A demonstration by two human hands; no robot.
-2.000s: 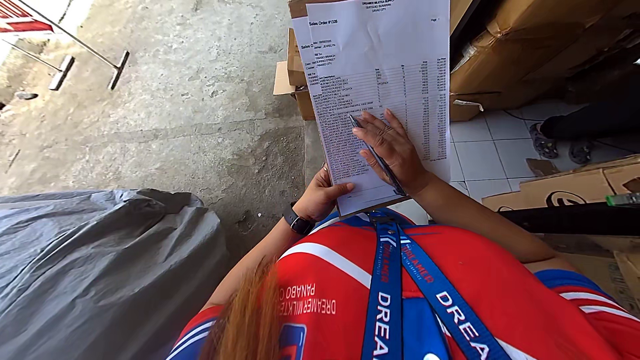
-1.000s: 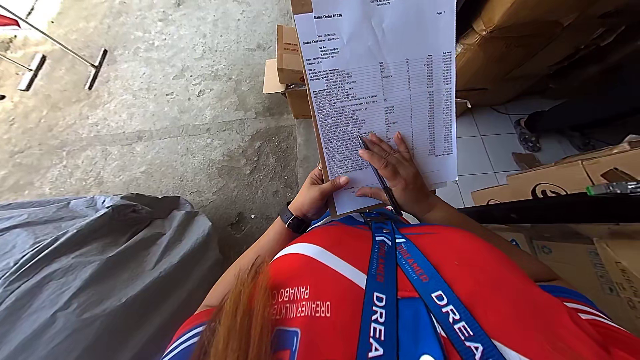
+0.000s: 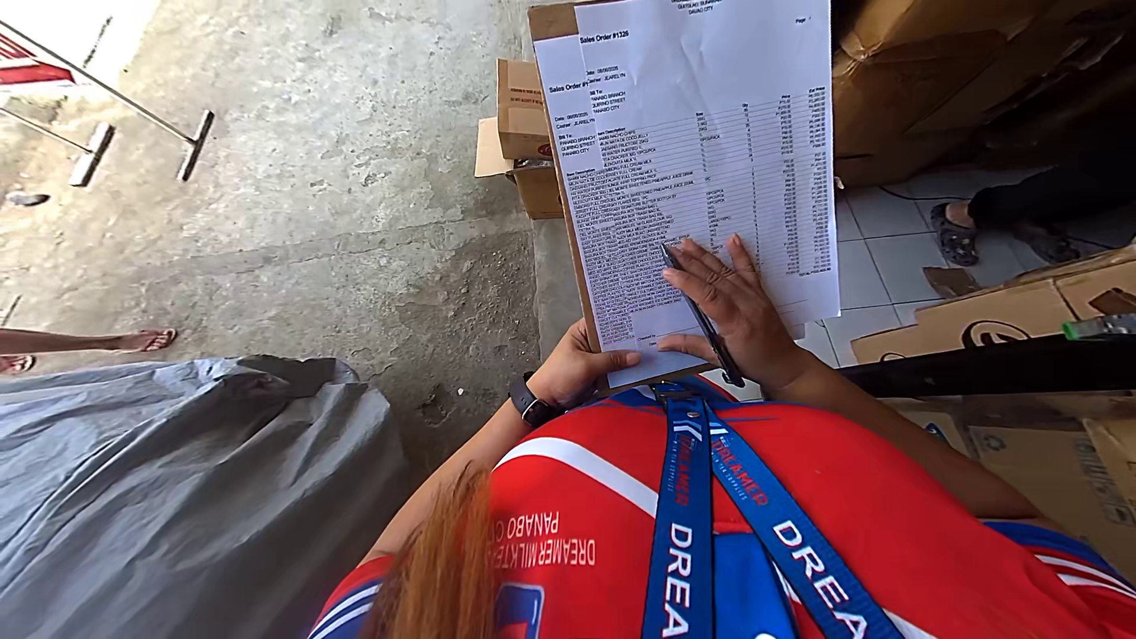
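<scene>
My left hand (image 3: 581, 366), with a dark watch at the wrist, grips the lower left corner of a brown clipboard (image 3: 552, 25), thumb on top. Overlapping white printed sheets (image 3: 701, 62) lie on the board; they bear lists in rows and columns. My right hand (image 3: 732, 306) rests on the lower part of the sheets with its fingers spread. A dark pen (image 3: 710, 328) lies slanted under that hand, held between fingers and palm, one end pointing up the page. The clip of the board is hidden or out of view.
Cardboard boxes (image 3: 524, 111) stand beyond the clipboard, and larger cartons (image 3: 923, 98) at the upper right. A grey tarpaulin (image 3: 177, 497) covers something at left. A person's sandalled foot (image 3: 954, 232) is on the tiles; another person's foot (image 3: 146, 341) shows at far left. Metal stand legs (image 3: 193, 146) are upper left.
A person's legs and feet have come into view at the far left. Both my hands remain at the clipboard; the fingers of my right hand have shifted slightly over the sheets.
</scene>
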